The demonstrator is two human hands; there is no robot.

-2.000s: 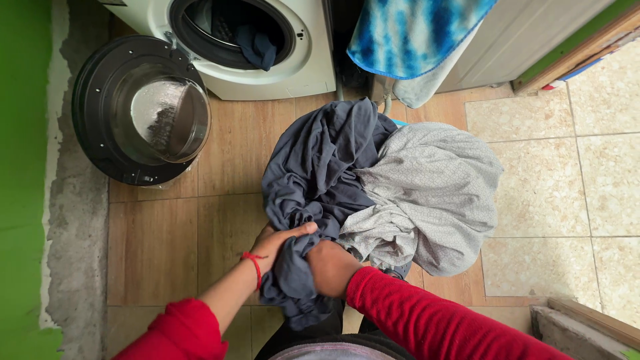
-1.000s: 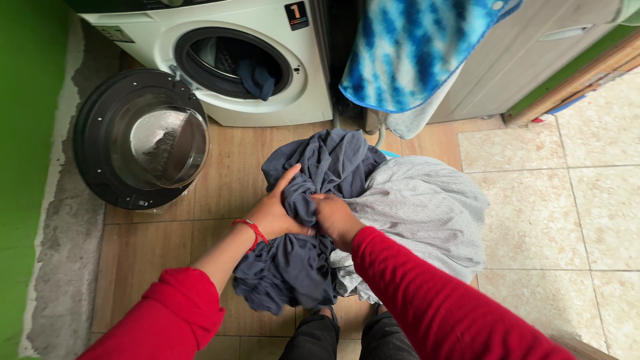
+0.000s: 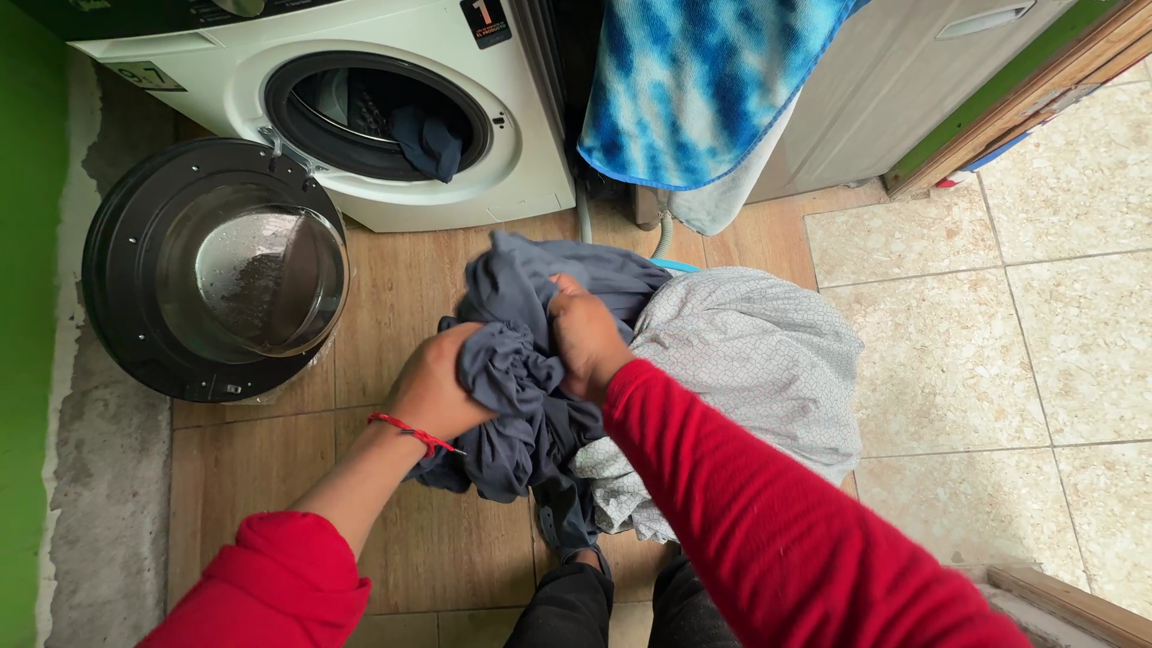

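Dark grey-blue fabric point(image 3: 517, 441) hangs gathered and crumpled between my hands. My left hand point(image 3: 441, 382), with a red cord bracelet at the wrist, is closed around a bunched part of it. My right hand point(image 3: 585, 337) grips the same fabric just to the right, thumb up. Light grey patterned cloth point(image 3: 756, 351) lies bulging beside the dark fabric, under my right forearm. A blue rim point(image 3: 675, 265) shows behind the cloths; what it belongs to is mostly hidden.
A white front-loading washing machine point(image 3: 540, 171) stands ahead, its round door point(image 3: 216, 378) open to the left. Dark cloth point(image 3: 427, 142) hangs at the drum opening. A blue-and-white towel point(image 3: 711, 90) hangs at the upper right. My feet are below the cloths.
Both hands have shifted along the dark fabric, and more of it is bunched between them. The view has tilted up, showing more of the washing machine.
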